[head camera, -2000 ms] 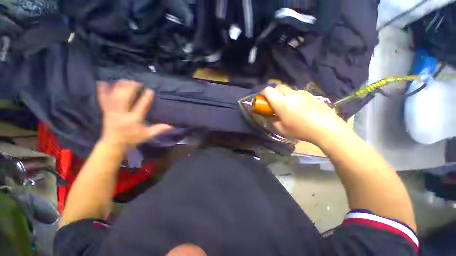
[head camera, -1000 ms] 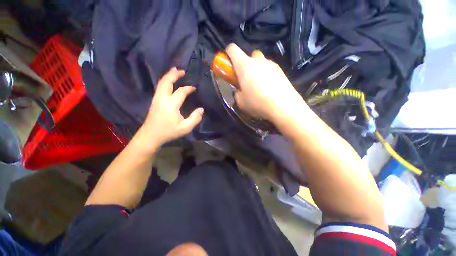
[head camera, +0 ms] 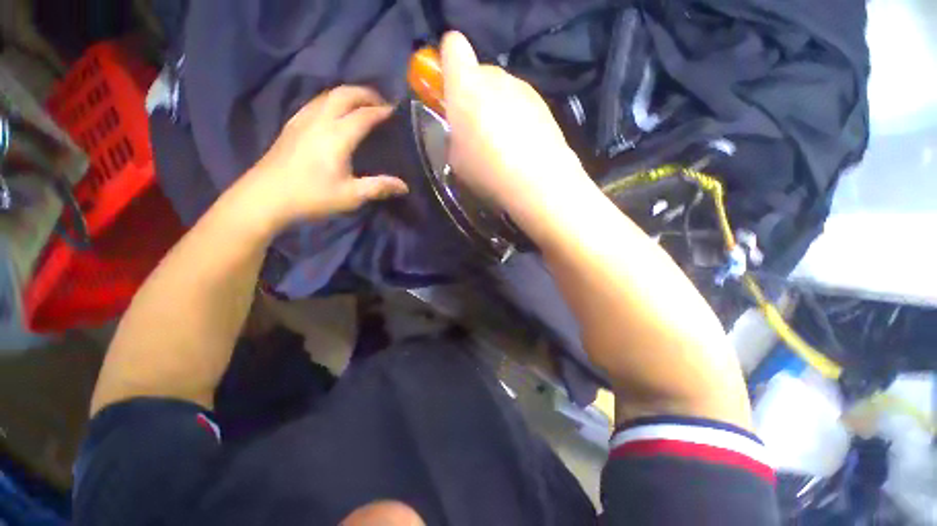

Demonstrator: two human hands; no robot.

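My right hand [head camera: 503, 128] is closed around the orange handle of a shiny metal iron [head camera: 442, 170]. The iron stands on a dark navy garment [head camera: 385, 231], its metal edge showing to the left of my hand. My left hand [head camera: 334, 154] lies on the same cloth just left of the iron, thumb and fingers apart, fingertips at the cloth. Whether the fingertips pinch any cloth is hard to tell. The board under the garment is hidden.
A crumpled dark garment pile [head camera: 719, 92] with white strips lies beyond and right. A yellow hose [head camera: 786, 324] runs right from the iron. A red plastic basket [head camera: 103, 195] stands at left. A white rounded object [head camera: 801, 421] is at lower right, below a pale table [head camera: 894, 236].
The view has turned, bringing the basket up at left. The iron has moved left along the cloth, and over the last second both hands and the iron appear farther up the picture.
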